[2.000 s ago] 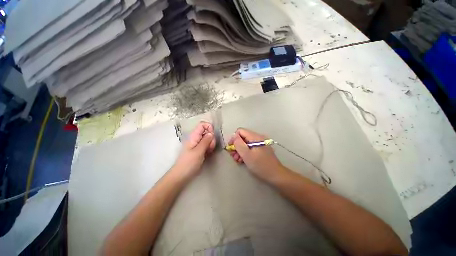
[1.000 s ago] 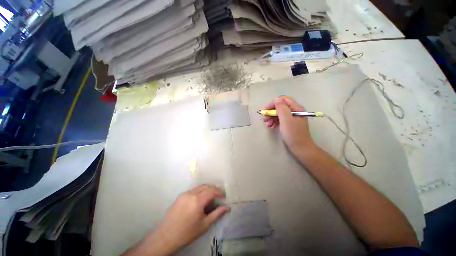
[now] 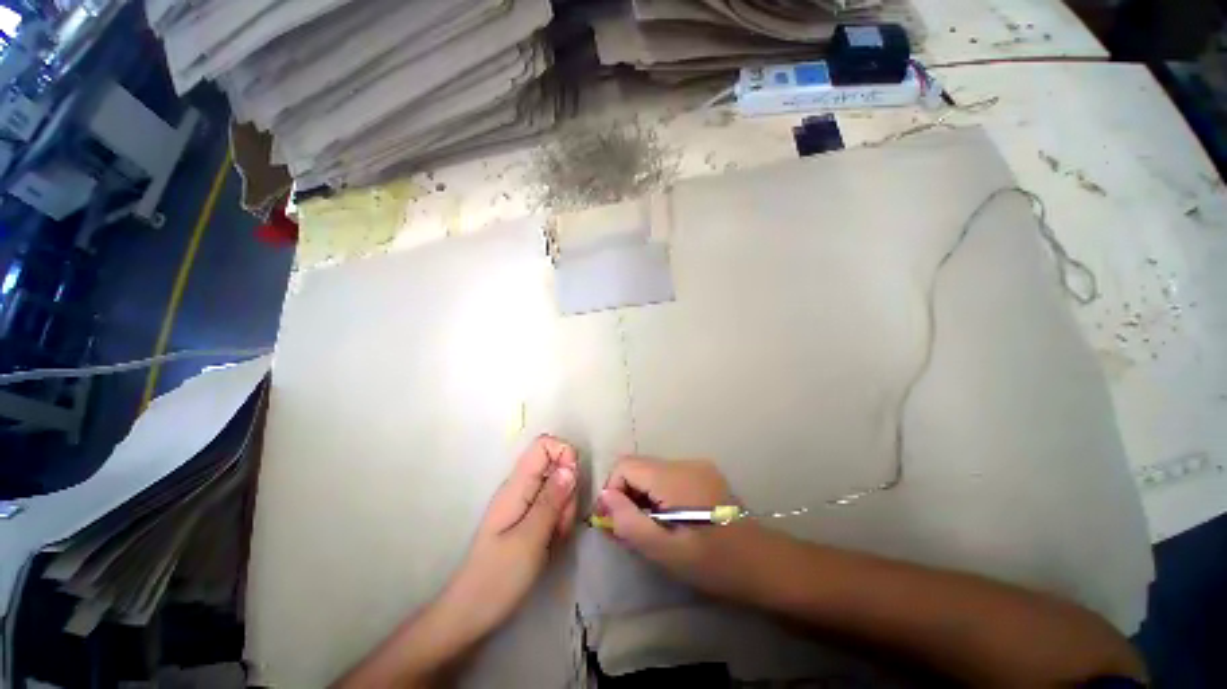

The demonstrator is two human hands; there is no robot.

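A large beige fabric panel (image 3: 794,310) lies over the table in front of me, with a greyer patch (image 3: 615,276) at its middle top edge. My right hand (image 3: 666,518) holds a yellow and white pen-shaped tool (image 3: 693,514) like a pencil, its tip pointing left near the lower middle of the panel. My left hand (image 3: 525,512) is just left of the tip, thumb and fingertips pinched together; whether a thread is between them is too small to tell. The hands partly hide the lower patch. The tool cord (image 3: 928,323) runs right over the panel.
A tall stack of beige panels (image 3: 390,94) stands at the back left. Loose thread clippings (image 3: 603,162) lie behind the panel. A power strip (image 3: 807,92) with a black adapter (image 3: 868,54) is beyond it. More sheets (image 3: 162,498) droop at lower left.
My right hand has moved down and left with the tool, beside my left hand. My left hand has moved up slightly and its fingers have closed together. The cord is stretched out more.
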